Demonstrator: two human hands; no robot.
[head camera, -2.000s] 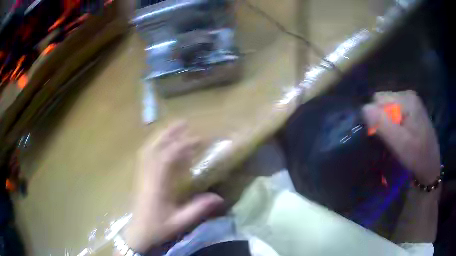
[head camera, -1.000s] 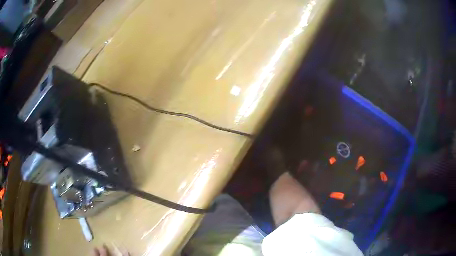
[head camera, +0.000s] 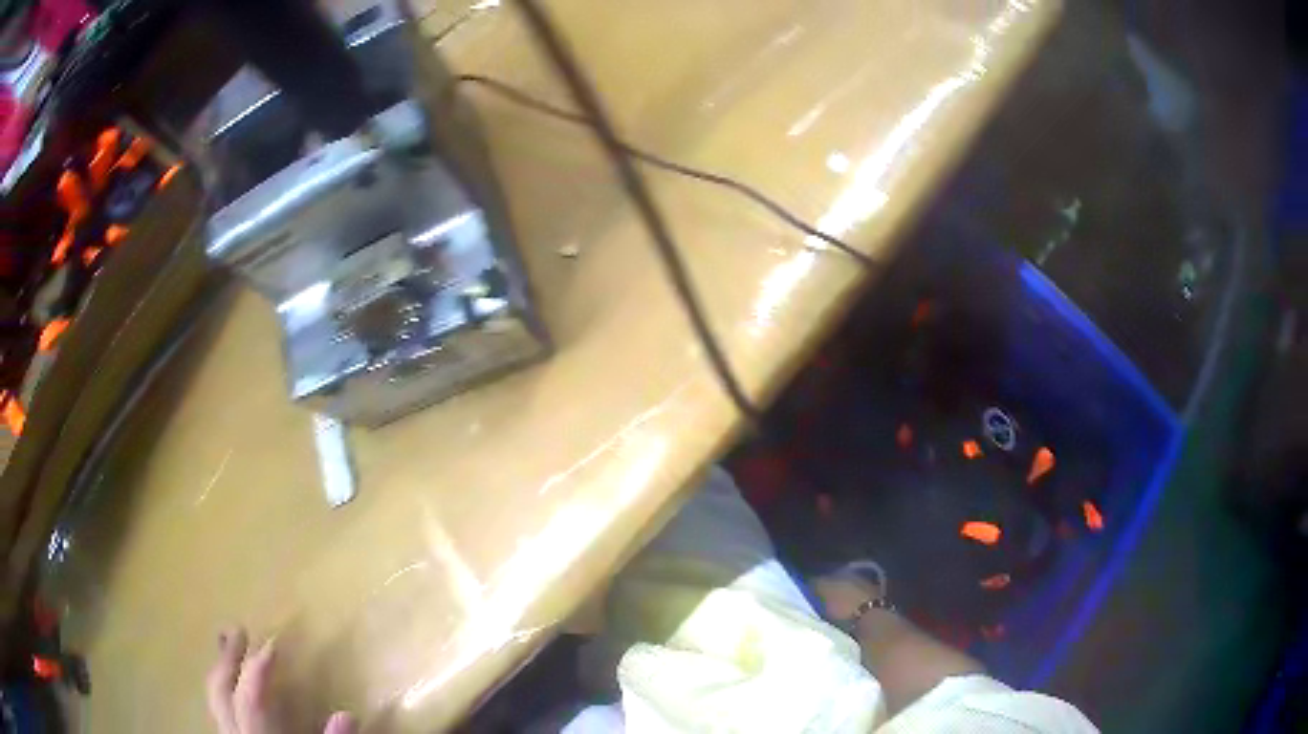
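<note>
The blue-rimmed crate (head camera: 1102, 344) stands low at the right, holding dark speakers with orange tabs. One speaker shows a white circular logo (head camera: 1000, 429). My right hand (head camera: 849, 585) is down at the crate's near left side, below a beaded bracelet. It is small and dark, its fingers are unclear, and I cannot tell whether it holds anything. My left hand (head camera: 256, 691) is at the bottom left over the bench, cut off by the picture's edge. Its visible fingers are apart with nothing between them.
The silver screw feeder (head camera: 387, 287) stands on the film-covered bench (head camera: 603, 308), with a pale flat strip (head camera: 333, 459) in front. A dark cable (head camera: 653, 237) hangs across to the bench edge. Black-and-orange parts (head camera: 93, 201) lie at the upper left.
Two seconds ago my right hand held something with an orange tab above the crate; now it is lower, at the crate's side. The view has turned, and less of my left hand shows than then.
</note>
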